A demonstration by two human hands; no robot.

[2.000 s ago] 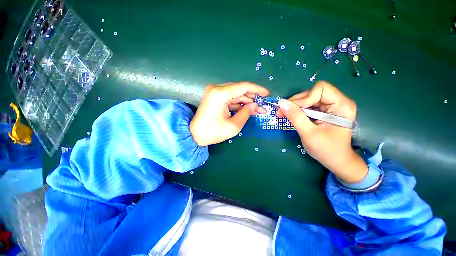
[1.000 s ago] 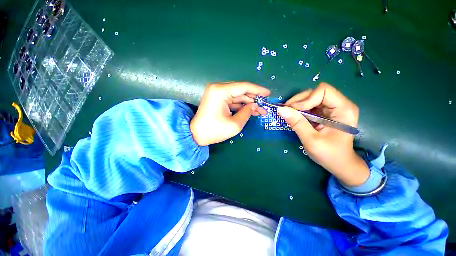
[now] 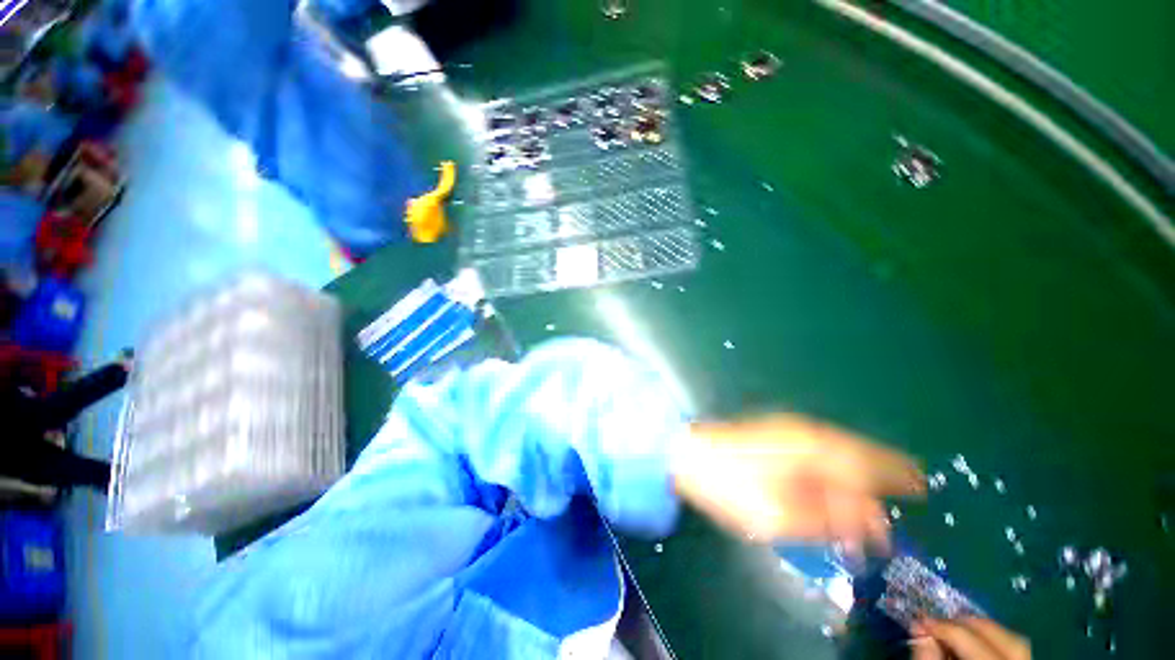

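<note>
My left hand (image 3: 799,480) is stretched out over the green surface at the lower right, badly blurred; I cannot tell whether it holds anything. Only the fingers of my right hand (image 3: 973,637) show, cut off by the bottom edge, beside the small adhesive sheet with its grid of tiny white squares (image 3: 921,591). What the right fingers hold cannot be made out. The tweezers cannot be made out. A small dark shape lies between the two hands, too blurred to name.
A clear blister tray (image 3: 593,264), partly filled with round housings, lies at upper centre. Blue-and-white strips (image 3: 419,330) and a yellow clip (image 3: 430,206) lie left of it. Stacked trays (image 3: 238,406) stand at left. Another person's blue smock (image 3: 322,142) shows behind. Spare modules (image 3: 1095,570) lie lower right.
The view has swung left, so the tray stack and another person now show. My left hand has left its pinching pose near the right fingers. My right hand is now mostly out of frame.
</note>
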